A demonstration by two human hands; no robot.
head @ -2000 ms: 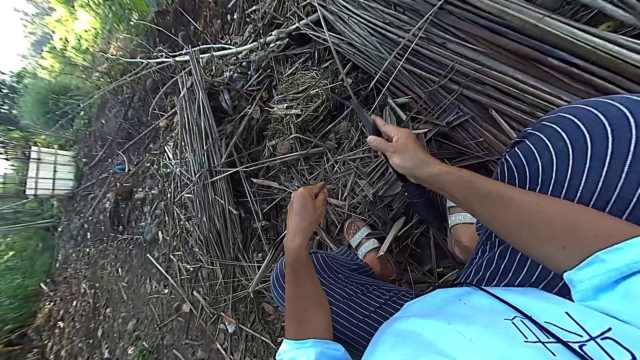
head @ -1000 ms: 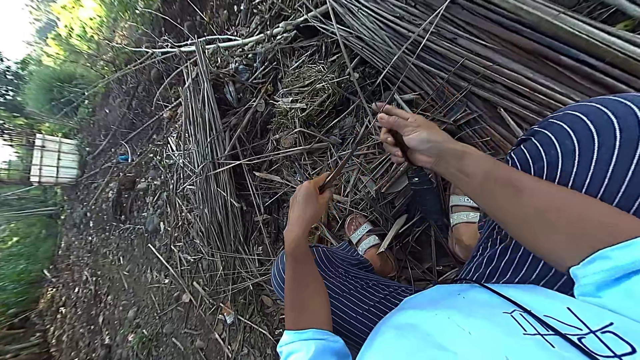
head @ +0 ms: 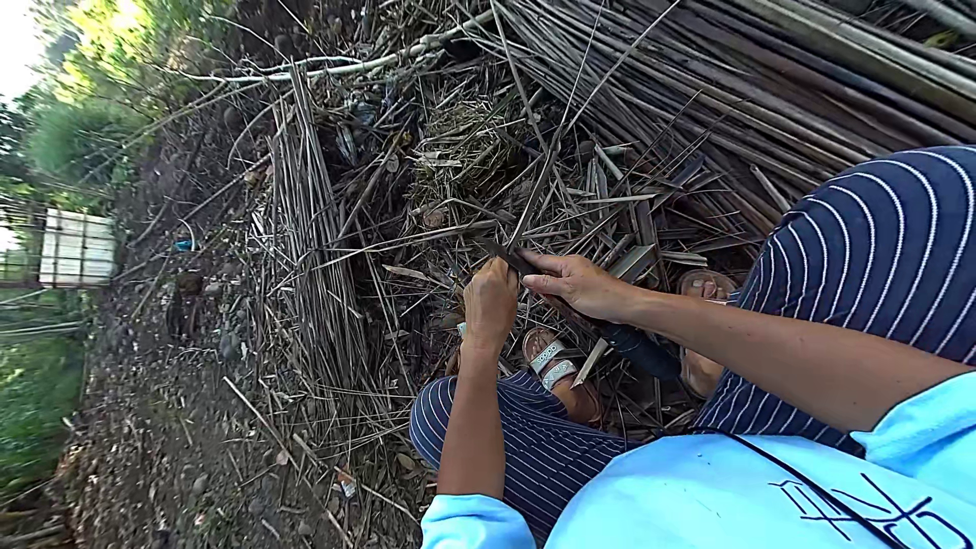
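Observation:
My left hand (head: 490, 301) is closed around what looks like a small knife; its dark, flat blade (head: 509, 257) shows above the knuckles, and the handle is hidden in the fist. My right hand (head: 576, 286) pinches a long, thin palm leaf strip (head: 534, 200) between thumb and fingers, right beside the blade. The two hands almost touch. Past my right fingers the strip runs up over the litter. A dark, bundled thing (head: 640, 351) lies below my right wrist, between my feet; I cannot tell what it is.
A big pile of long palm midribs or stalks (head: 732, 84) lies at upper right, and a smaller bundle of thin sticks (head: 313, 221) at left. A pale branch (head: 366, 67) crosses behind. Leaf scraps surround my sandalled feet (head: 553, 362). A whitish panel (head: 76, 248) stands far left.
My right hand has moved left and down, to beside my left hand. The blade now lies against the strip near my right fingertips; a second ago the hands were farther apart.

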